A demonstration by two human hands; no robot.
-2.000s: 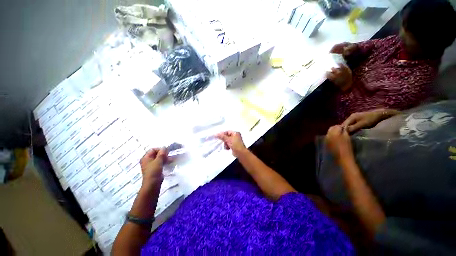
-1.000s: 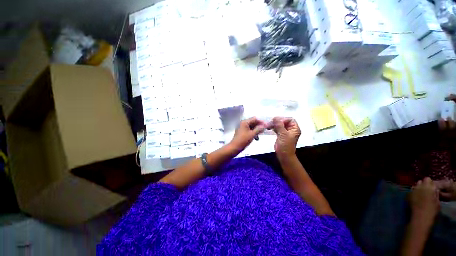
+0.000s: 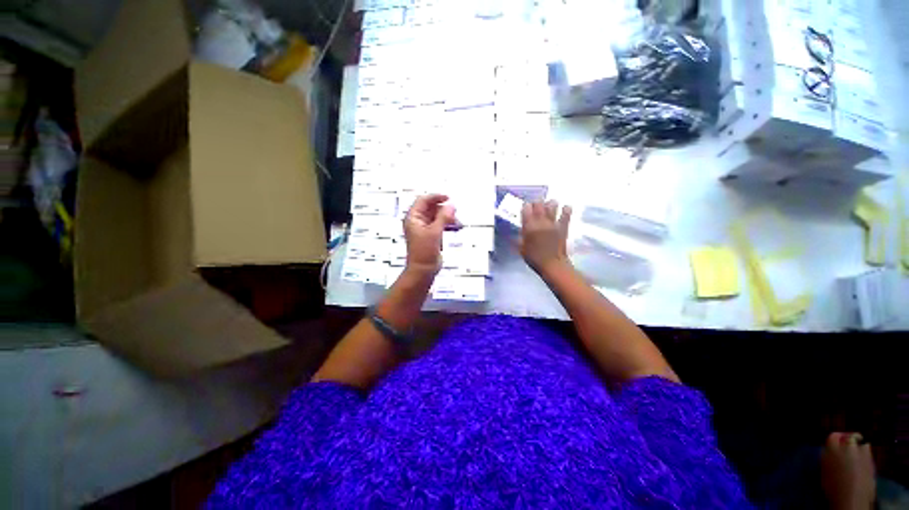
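My right hand (image 3: 543,237) reaches over the table, its fingertips on a small white carton (image 3: 510,207) with dark print. A greyish-purple flat piece (image 3: 533,191) lies just behind it. My left hand (image 3: 426,234) is raised over the carton rows with its fingers curled. A small pale and dark spot shows by its fingertips; whether it is a held part is unclear. Clear plastic sleeves (image 3: 616,267) lie right of my right hand. Flat rows of white cartons (image 3: 399,149) cover the left part of the table.
An open brown box (image 3: 254,169) stands left of the table. A black bundle in clear plastic (image 3: 663,85) lies at the back, beside stacked cartons (image 3: 797,70) with eyeglasses (image 3: 819,65) on top. Yellow sheets (image 3: 715,272) lie right. Another person's hand (image 3: 849,473) shows lower right.
The view has swung left. My hands, close together one second ago, are now apart: the left over the carton rows, the right at the small carton by the greyish-purple piece.
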